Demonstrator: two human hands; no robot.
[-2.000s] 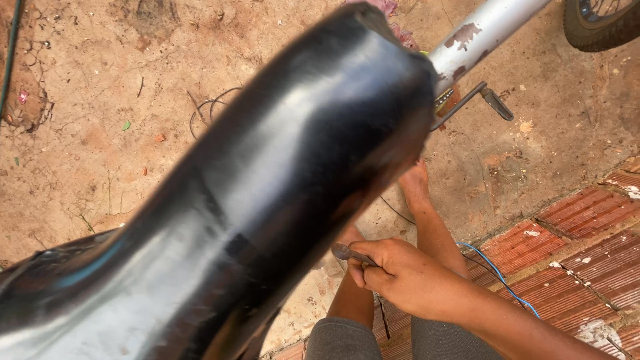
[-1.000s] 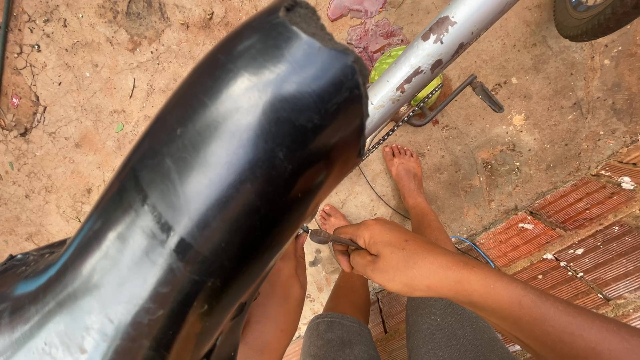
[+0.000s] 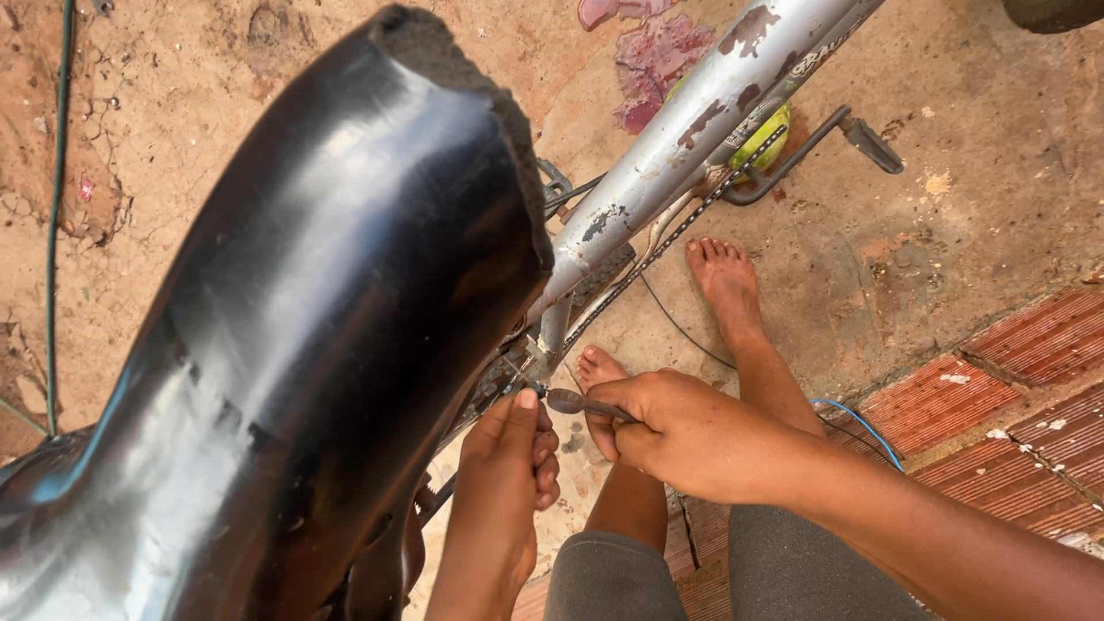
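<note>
A bicycle stands below me, its glossy black covered seat (image 3: pixel 345 259) filling the left of the view and its silver frame tube (image 3: pixel 673 147) with worn paint running to the upper right. My right hand (image 3: pixel 690 431) is closed around a dark metal hand tool (image 3: pixel 586 404), whose rounded end points left. Just left of that end, my left hand (image 3: pixel 509 457) pinches a small part between thumb and fingers, beside the rear of the frame under the seat's edge. What that small part is, I cannot tell. The bicycle chain (image 3: pixel 673 237) runs up toward the crank.
A crank arm with a pedal (image 3: pixel 871 147) sticks out at the upper right. My bare feet (image 3: pixel 729 280) are on the concrete close to the chain. Ribbed bricks (image 3: pixel 940 410) and a blue cable (image 3: pixel 862 423) lie at right, a green hose (image 3: pixel 56 224) at far left. A yellow-green ball (image 3: pixel 763 142) is behind the tube.
My left hand has come into clear view from beside the seat, its fingertips now at the tool's tip. My right hand still holds the tool. The view has shifted somewhat.
</note>
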